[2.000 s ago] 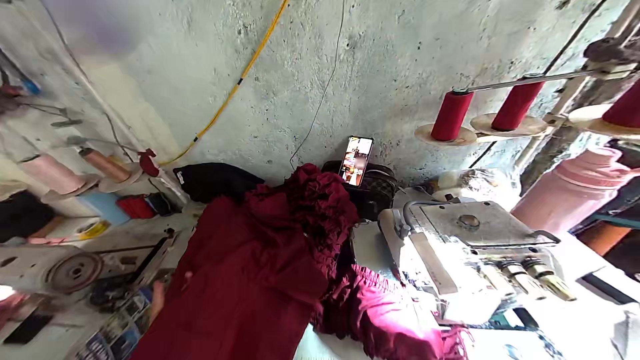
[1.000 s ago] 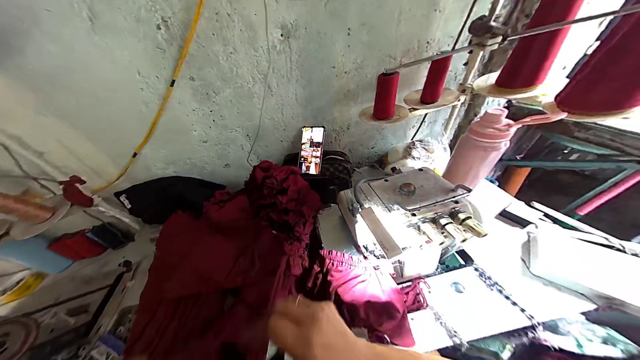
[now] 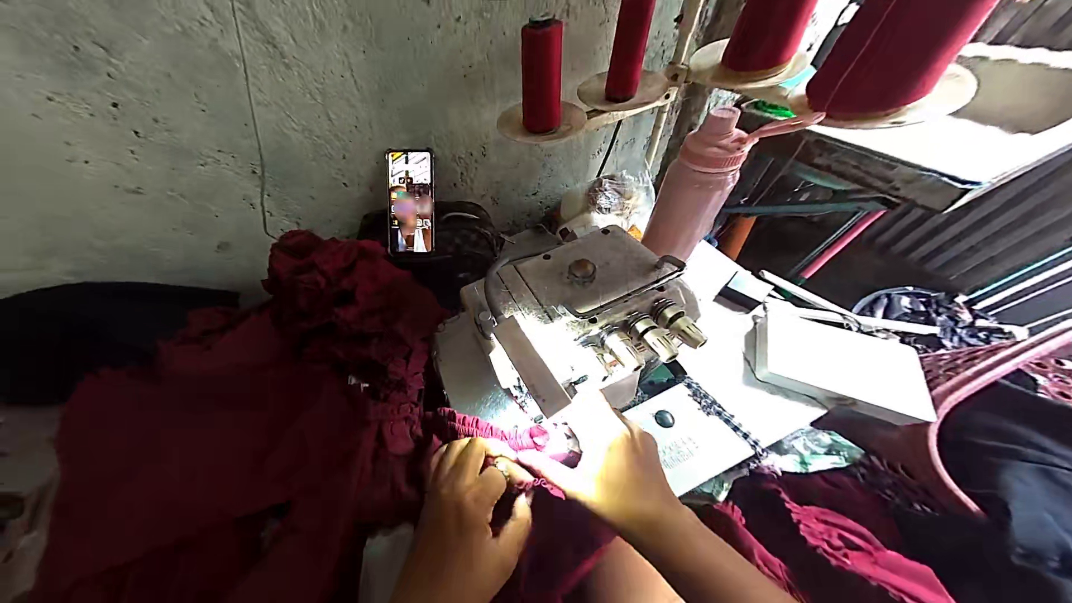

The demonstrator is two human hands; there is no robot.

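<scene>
Both of my hands are at the front of an overlock sewing machine [image 3: 586, 276]. My left hand [image 3: 477, 494] grips the edge of a dark red gathered garment [image 3: 494, 431], with a ring on one finger. My right hand [image 3: 611, 461] pinches the same edge just right of it, close to the presser foot area; bright glare hides its fingertips and the needle. More dark red fabric [image 3: 209, 444] is heaped to the left of the machine, with a ruffled part [image 3: 335, 293] on top. Part of the garment hangs below my hands.
Red thread cones [image 3: 543, 75] stand on a rack above. A pink bottle [image 3: 695, 184] is behind the machine, and a phone [image 3: 410, 201] leans near the wall. At right are a white box [image 3: 842, 360], a pink plastic basket [image 3: 946, 410] and more red fabric [image 3: 854, 536].
The view has swung to the right. My right hand has moved up to the machine's front, and my left hand now shows beside it. Both now hold the garment's gathered edge there.
</scene>
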